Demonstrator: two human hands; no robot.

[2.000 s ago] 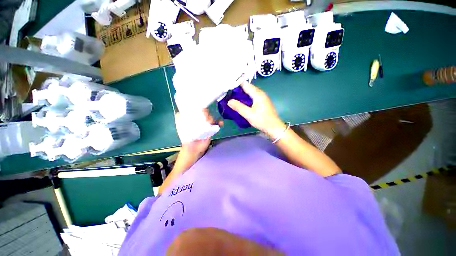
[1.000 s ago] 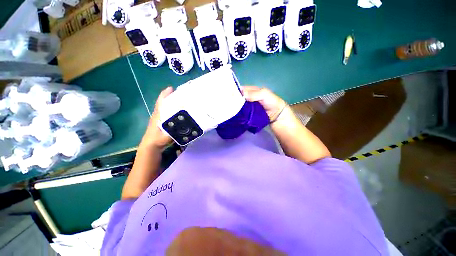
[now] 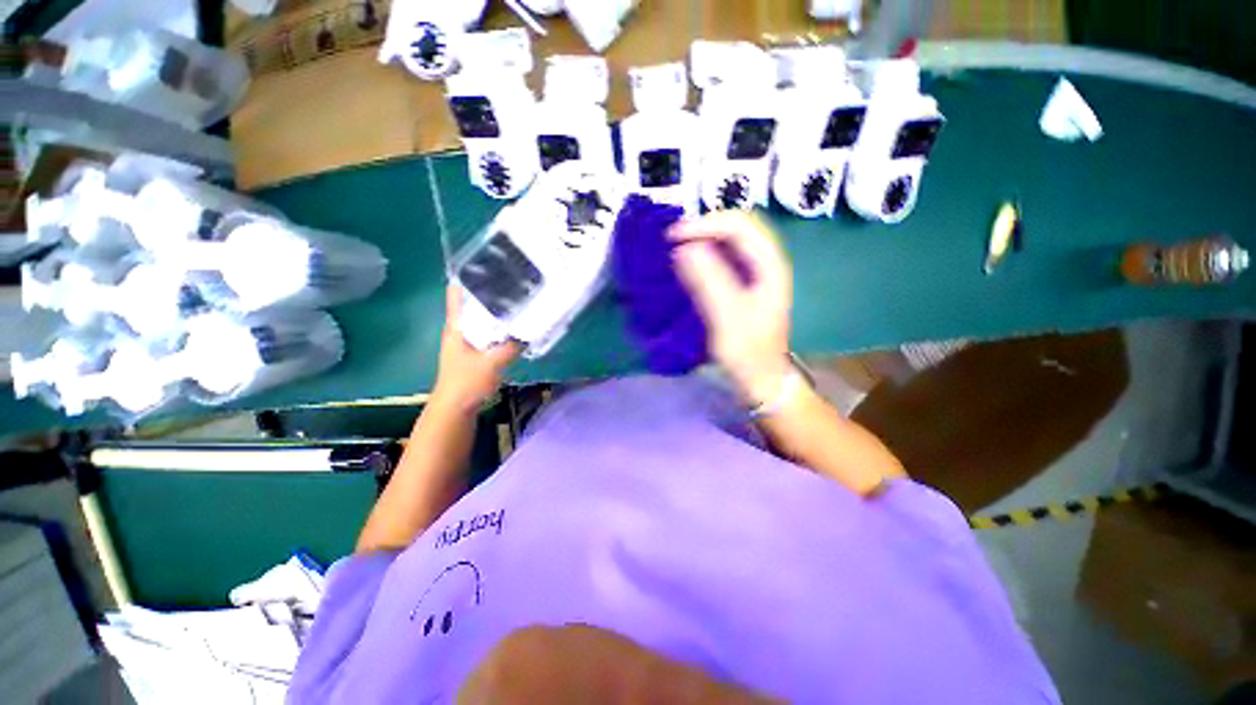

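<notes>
A white dual-lens security camera [image 3: 554, 262] is held tilted over the bench edge, its dark lens panel at lower left and its round ball head at upper right. My left hand [image 3: 475, 347] holds its lower end, and the camera hides most of the fingers. My right hand [image 3: 744, 282] holds a crumpled dark purple cleaning cloth [image 3: 658, 289] just right of the camera. The hand and cloth are blurred. A row of several white cameras [image 3: 815, 138] stands behind on the green mat [image 3: 882, 269].
Bagged cameras [image 3: 207, 296] lie at left. A cardboard sheet [image 3: 344, 110] with more cameras is at the back. A yellowish small tool [image 3: 1003, 234], an orange-brown bottle [image 3: 1182, 262] and a paper scrap [image 3: 1068, 110] lie at right. A green-topped cart [image 3: 248, 517] is at lower left.
The held camera has turned, so its ball head now shows at upper right. My right hand has come off the camera body with the cloth. The view has shifted.
</notes>
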